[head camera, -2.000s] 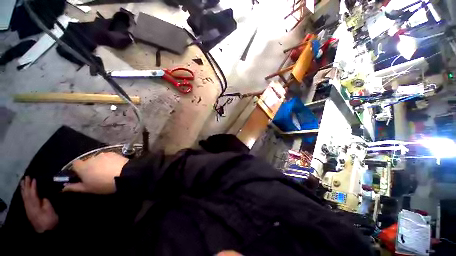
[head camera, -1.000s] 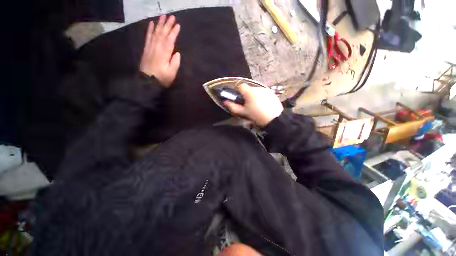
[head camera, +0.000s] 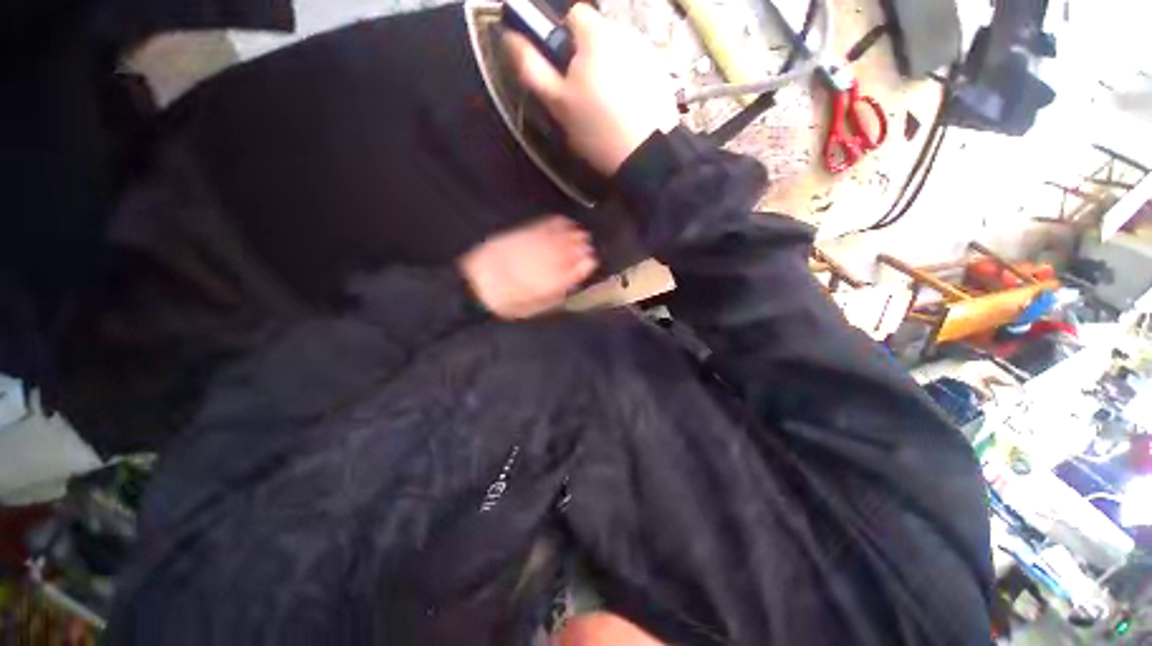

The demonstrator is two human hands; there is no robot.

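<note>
Black fabric [head camera: 341, 139] lies across the left of the table. My right hand [head camera: 604, 91] grips the dark handle of the iron [head camera: 516, 107], whose pale-edged plate lies on the right part of the cloth; its front is cut off by the top edge. My left hand [head camera: 531, 265] is blurred, at the cloth's near right edge, below the iron. Its fingers look curled; whether it pinches the cloth cannot be told.
Red-handled shears [head camera: 855, 130] lie right of the iron. A yellow wooden rule [head camera: 714, 38] is at the top. A black cord [head camera: 929, 164] curves along the table's right side, near a dark grey block [head camera: 929, 35]. Wooden stools [head camera: 973, 303] stand beyond.
My right hand has moved the iron up towards the far edge of the cloth, turning it. My left hand has left the middle of the cloth and come nearer, to the right.
</note>
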